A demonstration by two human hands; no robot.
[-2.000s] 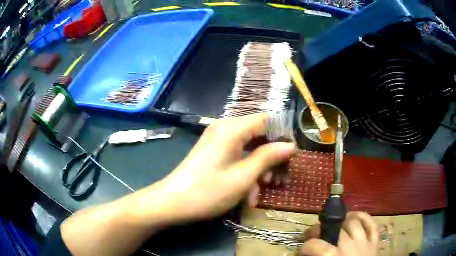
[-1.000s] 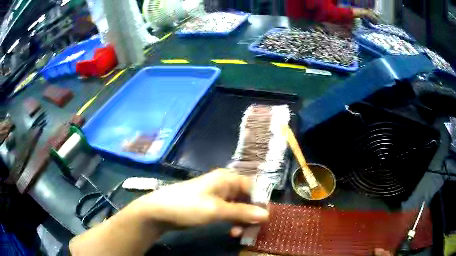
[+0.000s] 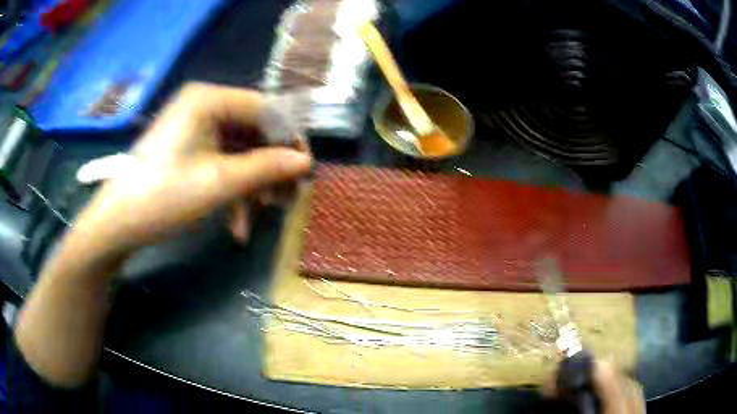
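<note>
My left hand (image 3: 194,162) is left of the red perforated board (image 3: 493,226), raised, and holds a blurred bunch of silvery leads (image 3: 284,117) between thumb and fingers. My right hand (image 3: 602,388), partly cut off at the lower edge, holds the soldering iron (image 3: 575,364). Its blurred tip points up at the board's front edge. The board lies on the tan cardboard pad (image 3: 323,368). Loose silvery leads (image 3: 452,333) lie on the cardboard in front of the board. The frame is blurred.
Behind the board stands a round metal cup (image 3: 456,121) with a wooden-handled brush (image 3: 396,77) in it. A stack of leaded pieces (image 3: 311,61) lies beyond my left hand. A blue tray (image 3: 153,48) is at upper left, a black fan grille (image 3: 558,121) at upper right, a yellow sponge (image 3: 719,301) far right.
The view has tilted down and shifted right, so the cardboard and loose leads show again. My left hand has moved off the stack, still holding leads. The right hand and iron are back in view.
</note>
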